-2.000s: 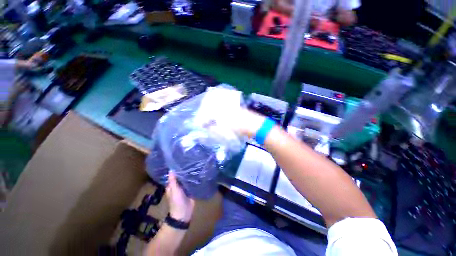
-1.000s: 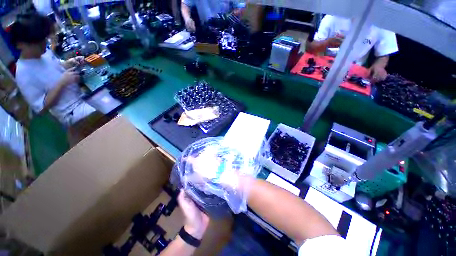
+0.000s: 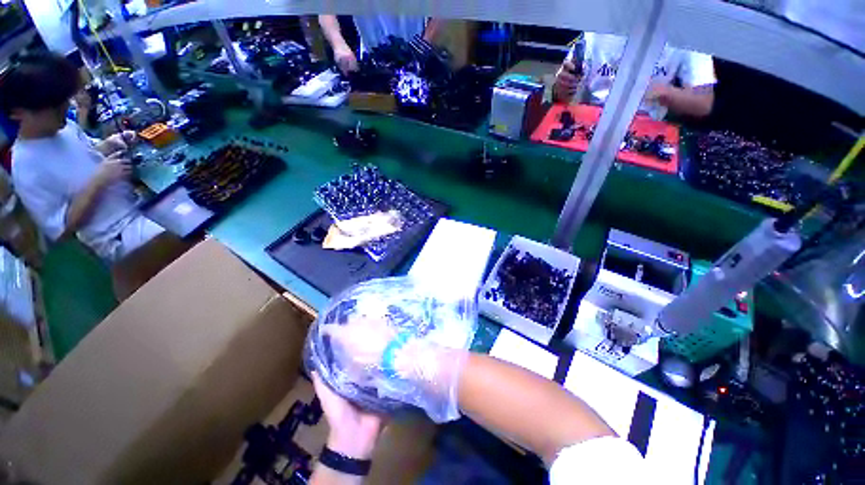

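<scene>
A large clear plastic bag point(image 3: 436, 317) with dark parts in it is held over the near edge of the bench, beside the carton. My left hand point(image 3: 346, 417) supports the bag from below, its palm against the underside. My right hand point(image 3: 375, 346) is inside the bag, blurred by the crinkled plastic; its fingers cannot be made out, so I cannot tell if it grips anything. A white bin point(image 3: 536, 287) of small black parts stands right of the bag. A second white box point(image 3: 457, 252) stands behind the bag, its inside not visible.
The open carton point(image 3: 171, 365) at left holds dark angular parts. A black tray point(image 3: 322, 265) carries a cell tray and a tan piece. A screw feeder point(image 3: 631, 294), a hanging grey screwdriver point(image 3: 730, 275) and white sheets point(image 3: 607, 393) are at right. Coworkers sit at left and across the bench.
The view has shifted, bringing coworkers into sight. The bag has moved down, and my right hand has gone deeper into it. My left hand remains under the bag.
</scene>
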